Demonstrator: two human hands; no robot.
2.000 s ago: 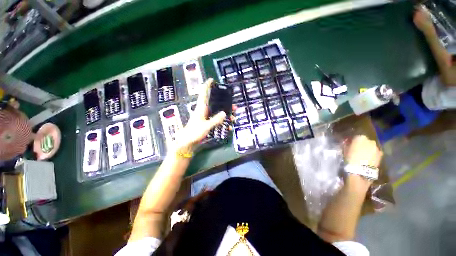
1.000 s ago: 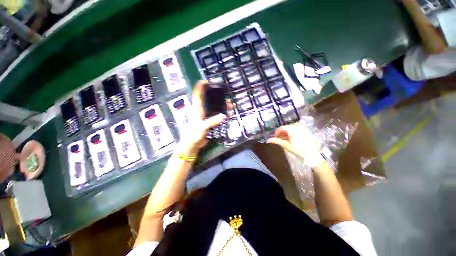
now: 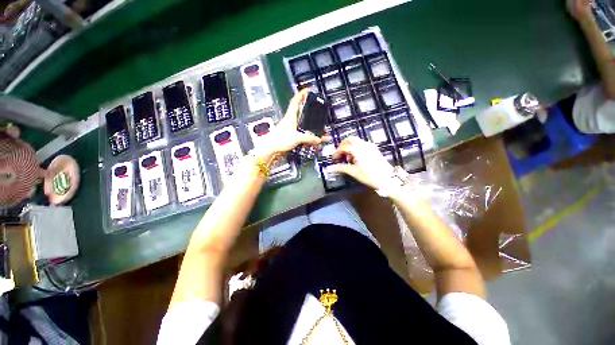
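My left hand (image 3: pixel 288 138) holds a keypad phone (image 3: pixel 312 114) with its dark screen up, over the left edge of the lens tray (image 3: pixel 423 118). My right hand (image 3: pixel 361 160) is over the tray's near left part, fingertips bent together close to the phone; whether they pinch a lens piece cannot be told. Rows of black square lenses (image 3: pixel 388 94) lie in the tray. Left of it, the clear phone tray (image 3: pixel 145 221) holds phones, several showing dark screens and keys (image 3: pixel 178 106), the others white backs (image 3: pixel 187 172).
Right of the lens tray lie a thin dark tool (image 3: pixel 442 75), white paper (image 3: pixel 442 120) and a white bottle (image 3: pixel 502 116). An open carton (image 3: pixel 495 202) with clear film stands below the bench edge. A pink fan (image 3: pixel 19 165) and grey box (image 3: pixel 50 232) are left; another person's arm (image 3: pixel 597 67) is far right.
My right hand has moved from over the carton, left and up to the lens tray beside the phone. My left hand still holds the phone, now tilted. The camera view has shifted.
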